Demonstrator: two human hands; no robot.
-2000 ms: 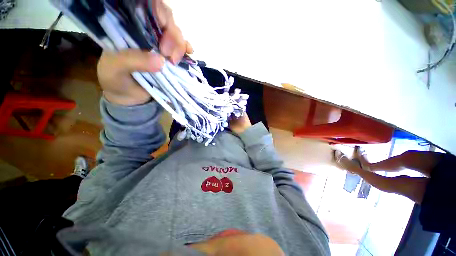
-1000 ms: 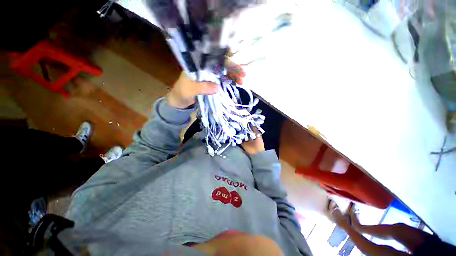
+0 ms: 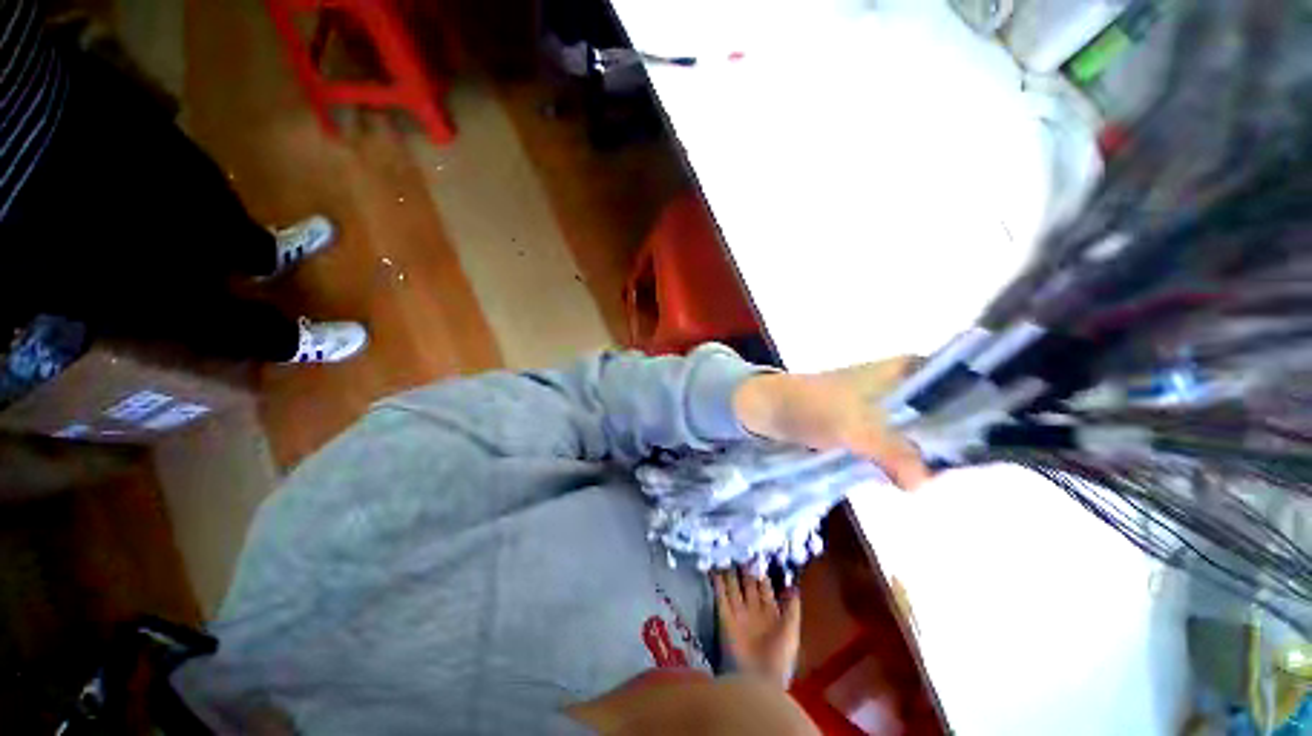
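A thick cable bundle runs across the view, with white plug ends towards my body and dark, blurred lead wires fanned out over the bench at the right. Black and white bands show where the wires leave the jackets. My left hand is closed around the white jackets near these bands. My right hand is close to my belly, just below the plug tips, with its fingers pointing at them. It holds nothing visible. I cannot tell whether it touches the tips.
The white bench has its edge running diagonally in front of me. Red stools stand beneath it and on the floor. A person's legs in dark trousers are at left, beside a cardboard box. Clear plastic and wires lie at the far side.
The view has turned. The bundle has swung from upright to lying towards the right, its wires fanned over the bench. My left hand still holds it, and my right hand remains by the plug ends.
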